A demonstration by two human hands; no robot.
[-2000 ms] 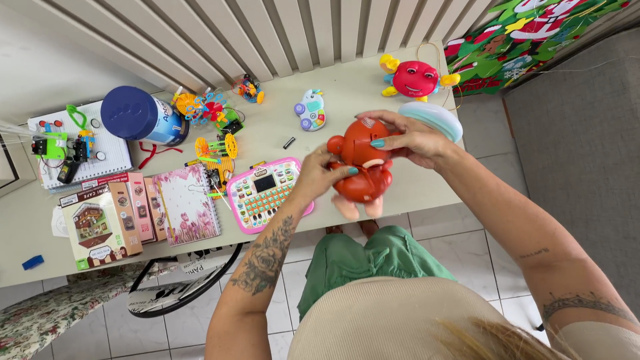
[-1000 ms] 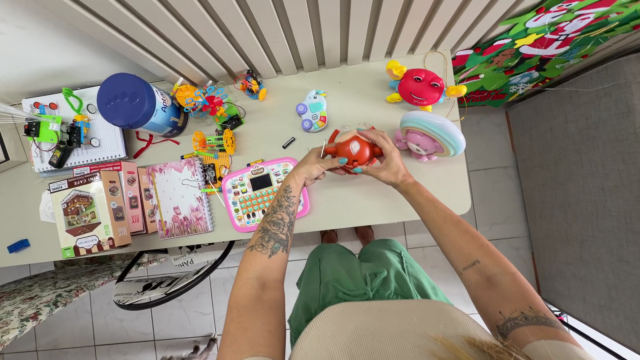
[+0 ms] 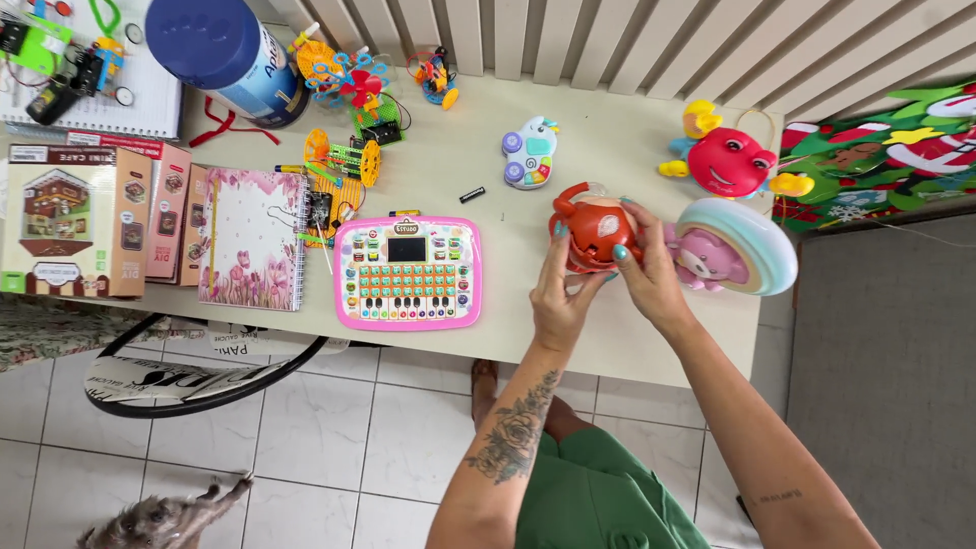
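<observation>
A red-orange plastic toy figure (image 3: 598, 229) is held between both hands over the right part of the table, a dark opening in its shell turned up. My left hand (image 3: 560, 286) grips its lower left side. On its right side are the fingers of my right hand (image 3: 648, 263). Just right of that hand stands a pink bear toy (image 3: 705, 259) with a pastel ring (image 3: 762, 248). A white elephant-shaped toy (image 3: 530, 152) and a black battery (image 3: 472, 195) lie up and left of the hands. The pink toy laptop (image 3: 408, 318) is left of them.
A red smiling toy (image 3: 728, 162) sits at the back right. Toward the left are a floral spiral notebook (image 3: 248, 236), craft boxes (image 3: 72, 221), a blue-lidded can (image 3: 229, 61) and several small motor models (image 3: 343, 156). A dog (image 3: 160, 522) is on the tiled floor beside a chair (image 3: 206, 381).
The red-orange toy has been turned in my hands, its legs no longer showing, and is lower on the table side. The dog has come further into view. The view has moved closer.
</observation>
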